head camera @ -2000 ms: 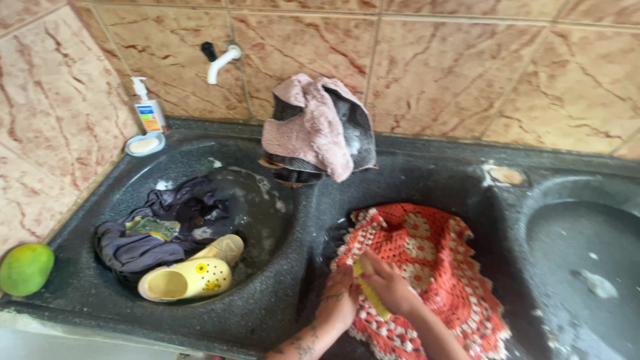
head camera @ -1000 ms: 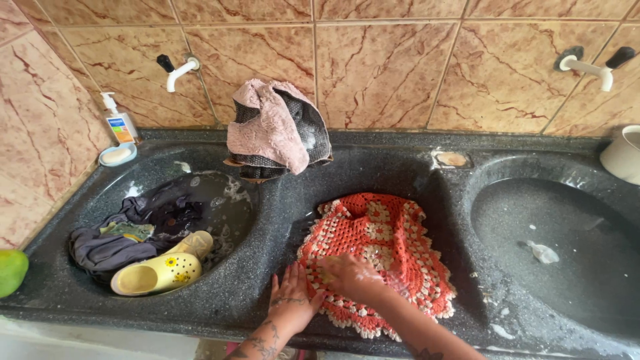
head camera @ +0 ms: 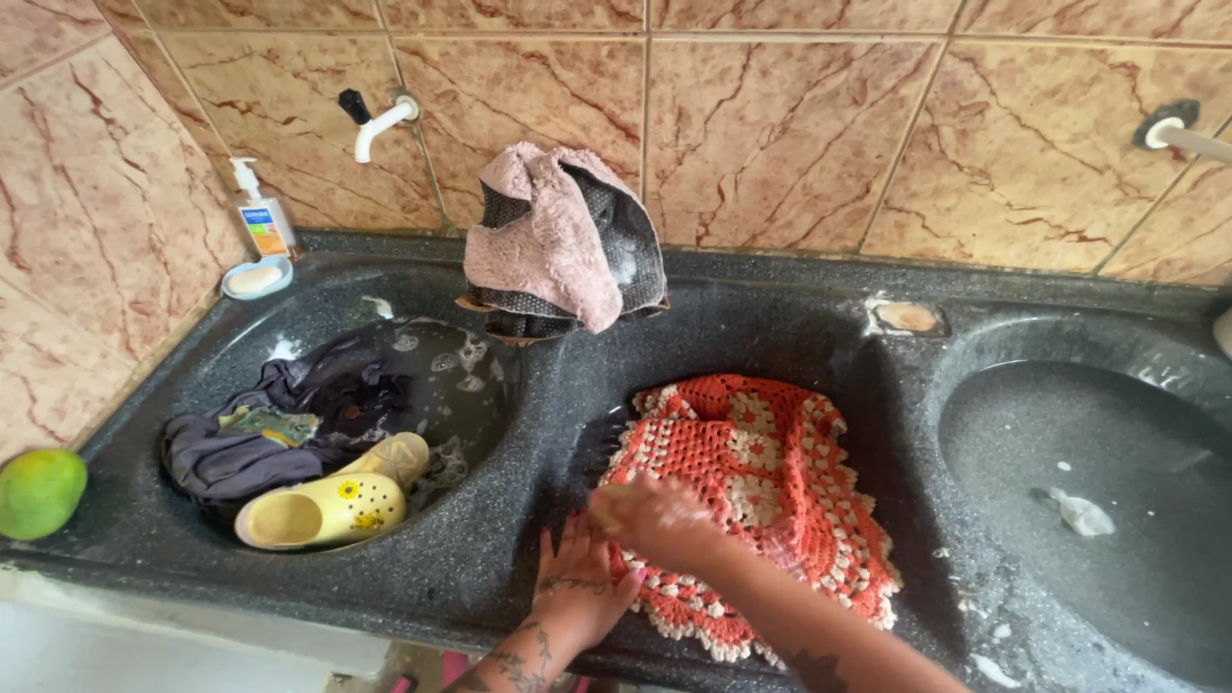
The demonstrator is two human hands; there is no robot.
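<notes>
A red and cream crocheted mat [head camera: 751, 462] lies spread in the middle basin of a dark speckled sink. My left hand [head camera: 577, 577] rests at the mat's lower left edge, palm down with its fingers apart. Just right of it, my right hand [head camera: 664, 520] is closed on a yellowish bar or block [head camera: 606, 505], pressed to the mat's left part; motion blur hides its exact kind. In the left basin, dark wet cloth [head camera: 241, 462] lies in soapy water beside yellow clogs [head camera: 327, 510], with a green and yellow sponge or cloth on top.
A pink and black cloth [head camera: 558, 231] hangs over the rear divider. Behind the left basin are a pump bottle [head camera: 268, 226], a soap dish [head camera: 258, 278] and a white tap [head camera: 380, 127]. A mango [head camera: 40, 493] sits at far left. Cloudy water fills the right basin [head camera: 1107, 481].
My left hand, earlier close beside the right over the mat, now lies at its lower left edge. The right hand has moved to the mat's left part.
</notes>
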